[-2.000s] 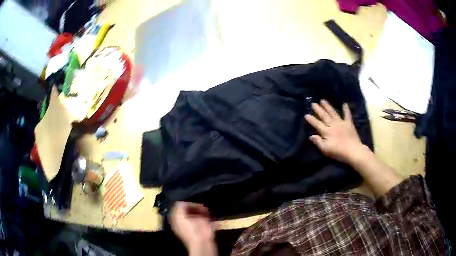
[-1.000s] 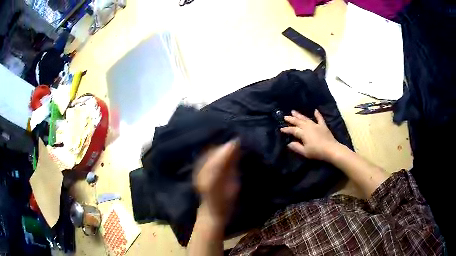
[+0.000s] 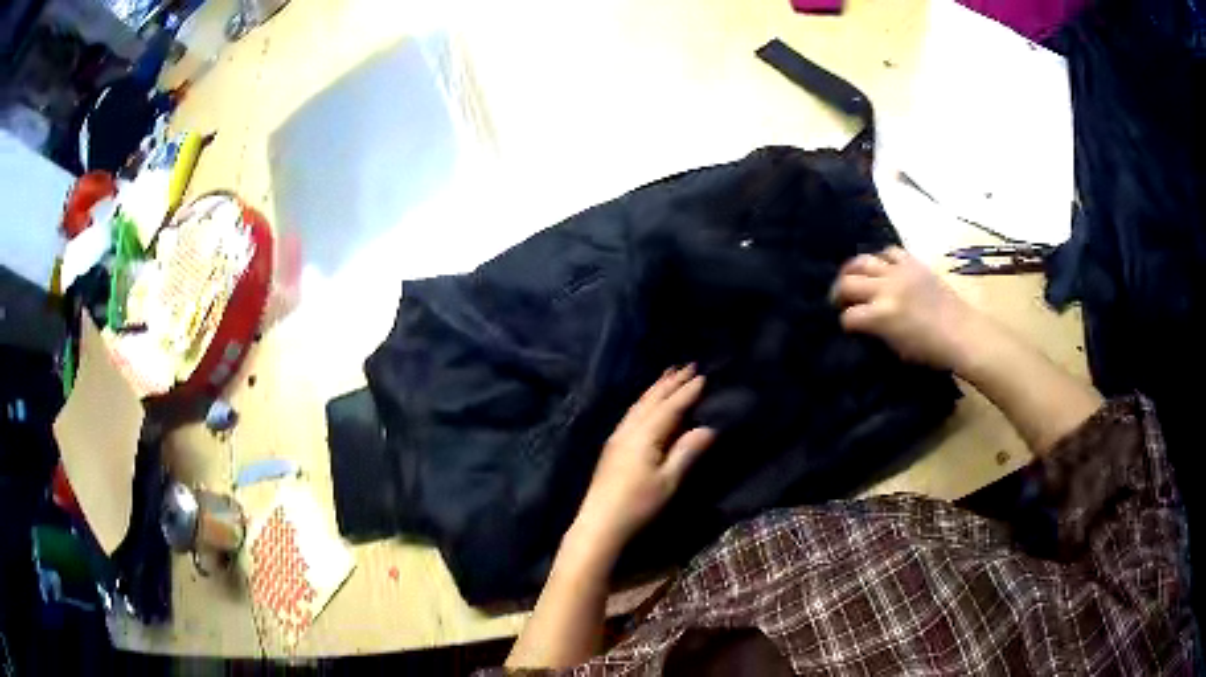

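A black garment point(image 3: 569, 304) lies spread on the pale table, partly folded over itself. A narrow black strap point(image 3: 813, 77) sticks out from its upper right corner onto the table. My left hand point(image 3: 645, 456) rests on the lower middle of the garment, fingers apart and holding nothing visible. My right hand point(image 3: 899, 302) is at the garment's right side, fingers bent on the cloth and slightly blurred; whether it grips the cloth cannot be told.
Left: a red tray point(image 3: 251, 298) of label sheets, brown card point(image 3: 99, 443), glass-and-metal container point(image 3: 205, 520), sticker sheet point(image 3: 294, 566). Behind: glossy clear bags point(image 3: 364, 152). Right: white sheet point(image 3: 985, 119), thread snips point(image 3: 1001, 258), black garments point(image 3: 1137, 172). Magenta cloth point(image 3: 1025, 16) is at the far edge.
The garment's left part was lifted and blurred under my left hand; it now lies flatter. My left hand has moved right from the garment's lower left corner. My right hand has shifted to the garment's right edge.
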